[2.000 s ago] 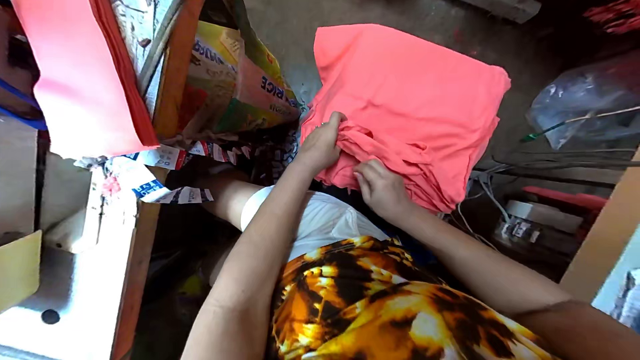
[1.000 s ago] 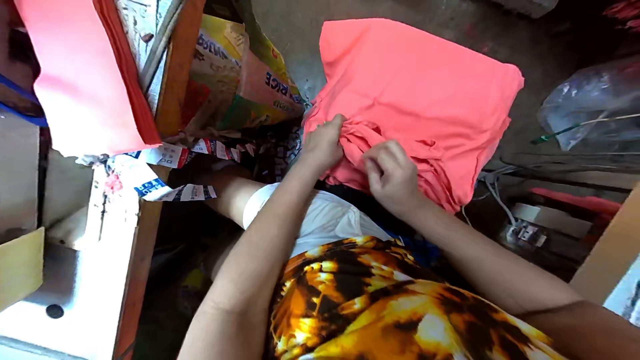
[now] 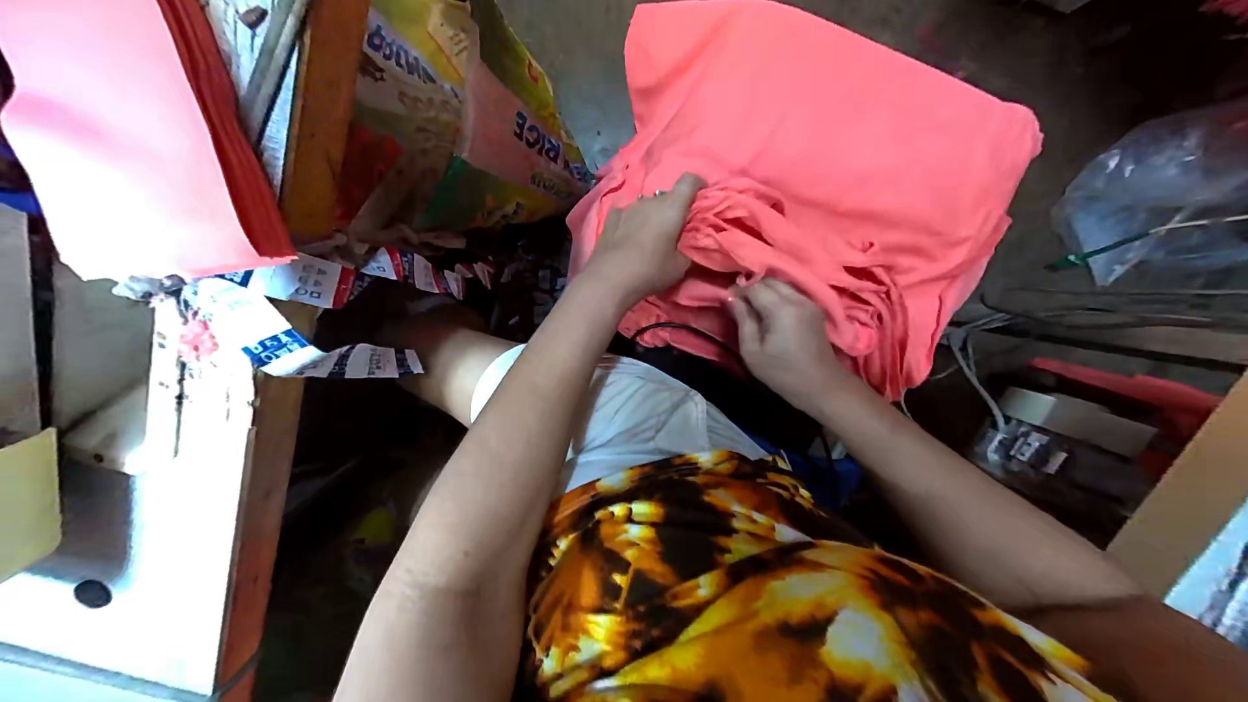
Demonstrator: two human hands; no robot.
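Note:
A large pile of coral-pink fabric [image 3: 829, 117] lies in front of me, smooth at the top and bunched along the near edge. On the left of the bunched part, my left hand [image 3: 648, 239] is closed on the fabric, thumb uppermost. My right hand [image 3: 780, 331] pinches a fold at the near edge, its fingertips partly hidden. A thin black cord [image 3: 682, 331] runs below the fabric between my hands.
More coral fabric pieces [image 3: 117, 146] lie stacked on the wooden table [image 3: 195, 419] at left, with a printed label strip [image 3: 312, 361] hanging beside them. A printed rice sack [image 3: 507, 146] stands behind. At right are a clear plastic bag [image 3: 1160, 185] and cables [image 3: 965, 370].
My right hand, raised over the bunched fabric a second ago, is now lower at its near edge. The left hand stays closed on the cloth.

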